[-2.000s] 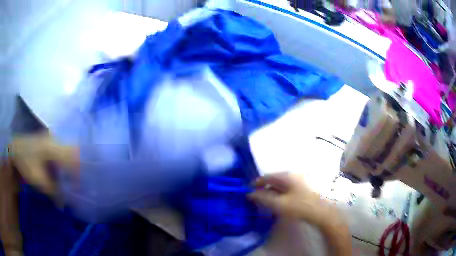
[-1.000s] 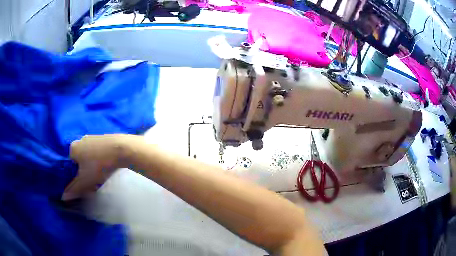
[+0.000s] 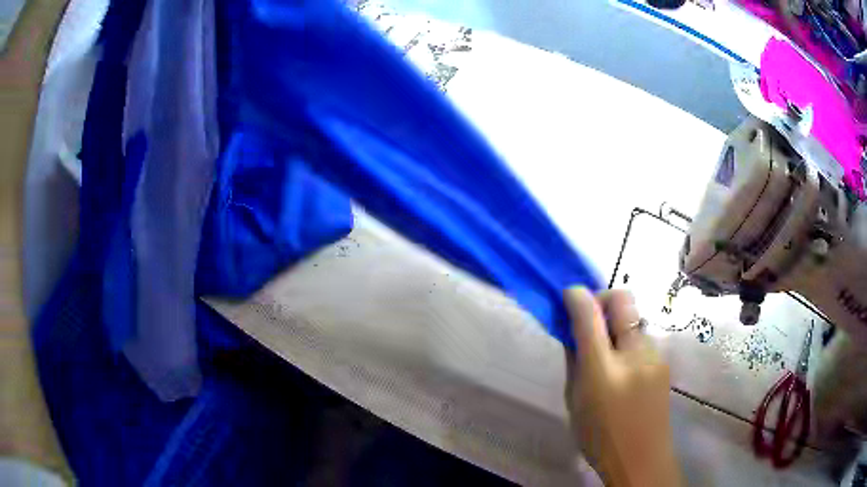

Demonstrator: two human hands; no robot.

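Observation:
A royal-blue jacket shell [image 3: 285, 214] lies at the left of the table and hangs over its front edge. Its pale lining [image 3: 171, 190] shows as a long strip at the left. A blue sleeve [image 3: 418, 181] is stretched out to the right across the table. My right hand [image 3: 613, 352] grips the sleeve's end, left of the needle area, with fingers and thumb closed on the cloth. My left hand is not in view.
The cream sewing machine head [image 3: 761, 209] stands at the right. Red-handled scissors [image 3: 784, 418] lie on the white table [image 3: 418, 333] at the lower right. Bright pink cloth [image 3: 808, 90] is beyond the machine. A raised grey-white panel with a blue line runs along the back.
The view has turned left, so the machine sits farther right. My right hand was in the bunched cloth at the left; it now holds the sleeve end out towards the machine.

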